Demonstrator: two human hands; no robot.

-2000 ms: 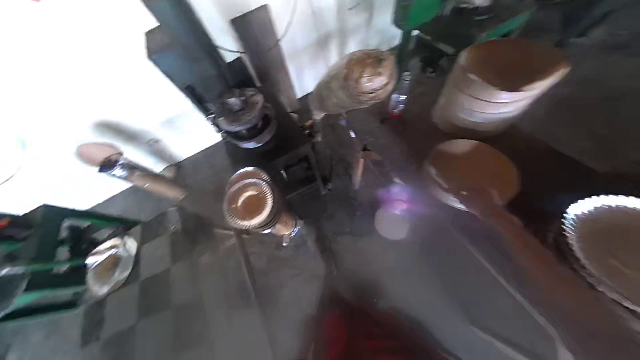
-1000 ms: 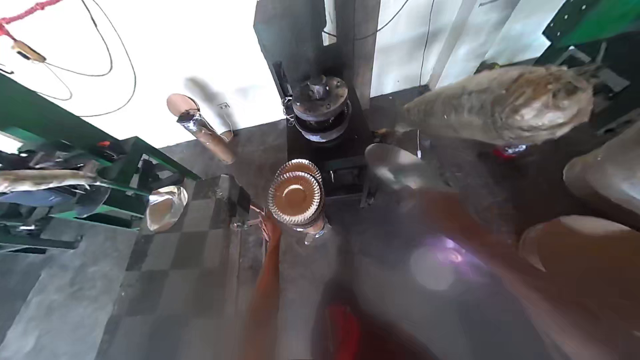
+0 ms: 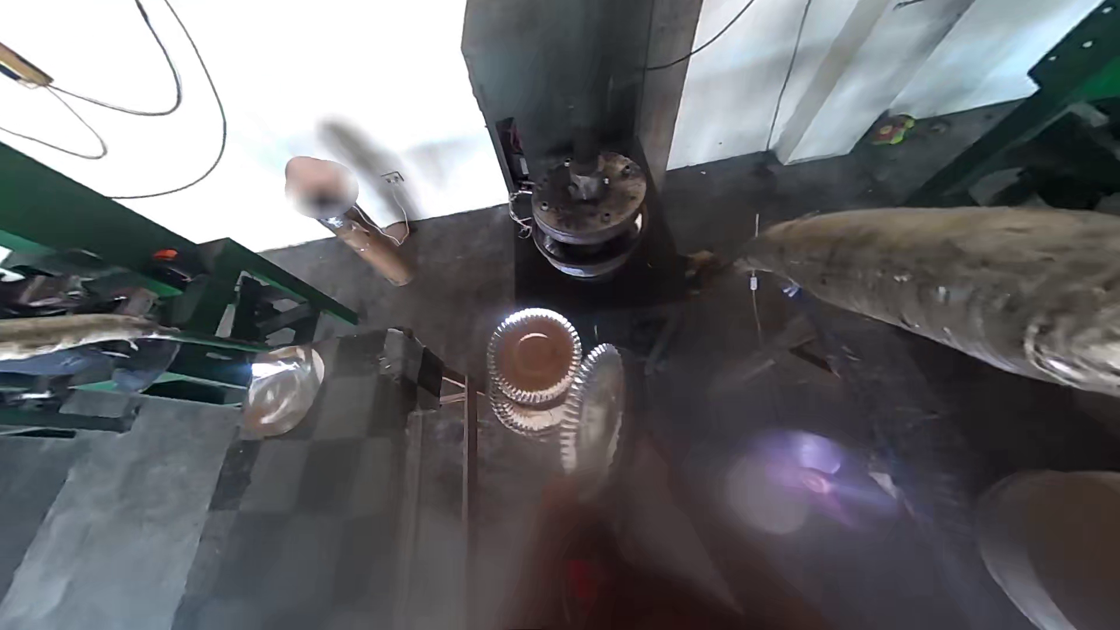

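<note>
A fluted silvery plate [image 3: 595,407] stands tilted on edge, touching the right side of a stack of fluted plates with brown centres [image 3: 534,354]. At its lower end is my blurred right hand [image 3: 577,494], which appears to grip the rim; the fingers are hard to make out. My left hand cannot be made out. Behind the stack, the press's round metal die [image 3: 591,206] shows an upper and a lower part with a gap between them.
Green metal frames [image 3: 219,262] stand at the left, near a shiny round piece [image 3: 284,389] and a checkered floor [image 3: 341,464]. A long wrapped bundle [image 3: 945,280] reaches in from the right. At the lower right is a pale round container or stack [image 3: 1059,542].
The right hand has come from right of the die down to the stack, with the silvery plate. The left hand, beside the stack a second ago, no longer shows.
</note>
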